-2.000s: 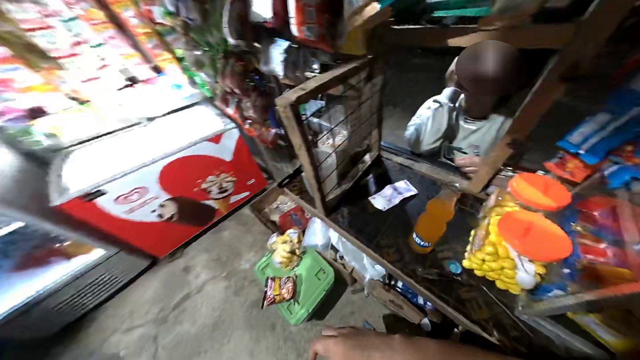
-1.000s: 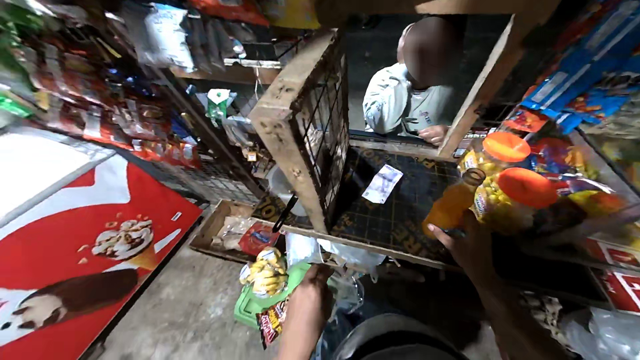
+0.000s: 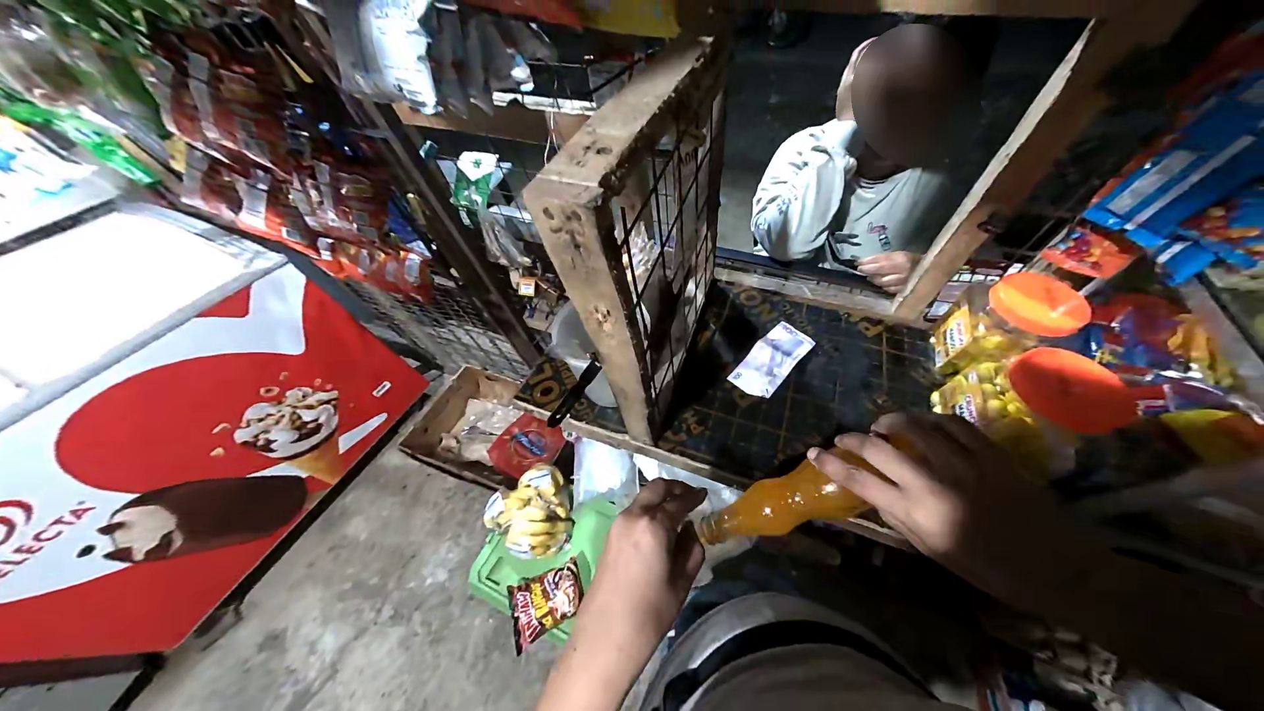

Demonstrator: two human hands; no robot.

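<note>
My right hand (image 3: 918,484) is shut around the body of a glass bottle of orange drink (image 3: 790,502), which lies tilted nearly level with its neck to the left. My left hand (image 3: 660,538) is at the bottle's mouth, with bent fingers; whether it grips the neck or something small there cannot be seen. A banknote (image 3: 772,359) lies on the dark counter (image 3: 834,395) beyond the bottle. To the right of the note are plastic jars with orange lids (image 3: 1040,304) and yellow packed sweets.
A wood-framed wire-mesh panel (image 3: 592,237) stands on the counter. Behind the opening a person in a light top (image 3: 805,193) rests a hand at the sill. Below left are a green plastic container (image 3: 494,573), bananas (image 3: 533,512), a snack packet (image 3: 546,602) and a cardboard box (image 3: 449,405). A red-fronted freezer (image 3: 197,415) stands left.
The bottle stood upright on the counter earlier; my right hand took hold of it, and it is now tipped toward me. My left hand has come to its mouth. The view has shifted.
</note>
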